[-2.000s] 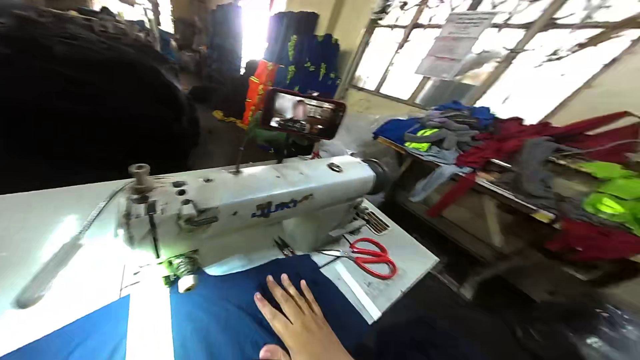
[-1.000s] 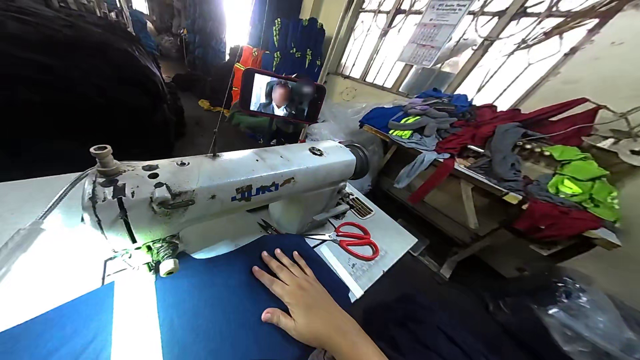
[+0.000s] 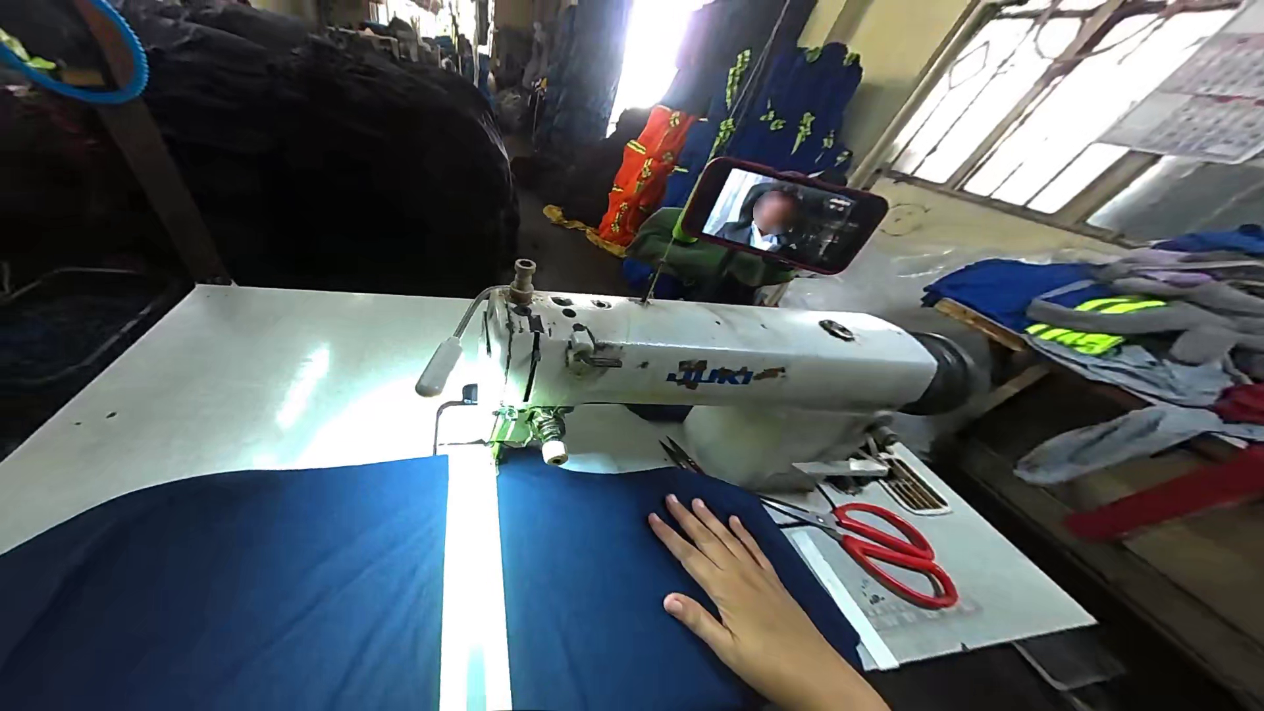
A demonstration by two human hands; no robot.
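My right hand (image 3: 736, 597) lies flat on blue fabric (image 3: 612, 583), fingers apart, to the right of a white strip (image 3: 474, 592) that runs along the cloth up to the needle area. A white Juki industrial sewing machine (image 3: 711, 346) stands across the table, and the cloth's far edge reaches its presser foot area (image 3: 502, 444). Red-handled scissors (image 3: 894, 553) rest on the table right of my hand, their blades pointing left. The tips of a dark pointed tool (image 3: 679, 456) show beyond the fabric's edge. My left hand is out of view.
A phone (image 3: 785, 215) is mounted above the machine. At the right, a wooden table holds piled garments (image 3: 1116, 316). Black material (image 3: 346, 148) is heaped behind the white tabletop (image 3: 247, 365) at the left. Orange (image 3: 647, 173) and blue garments hang at the back.
The view has swung left, bringing more of the left tabletop and a blue-rimmed round object into sight. My right hand stays flat on the fabric beside the white strip.
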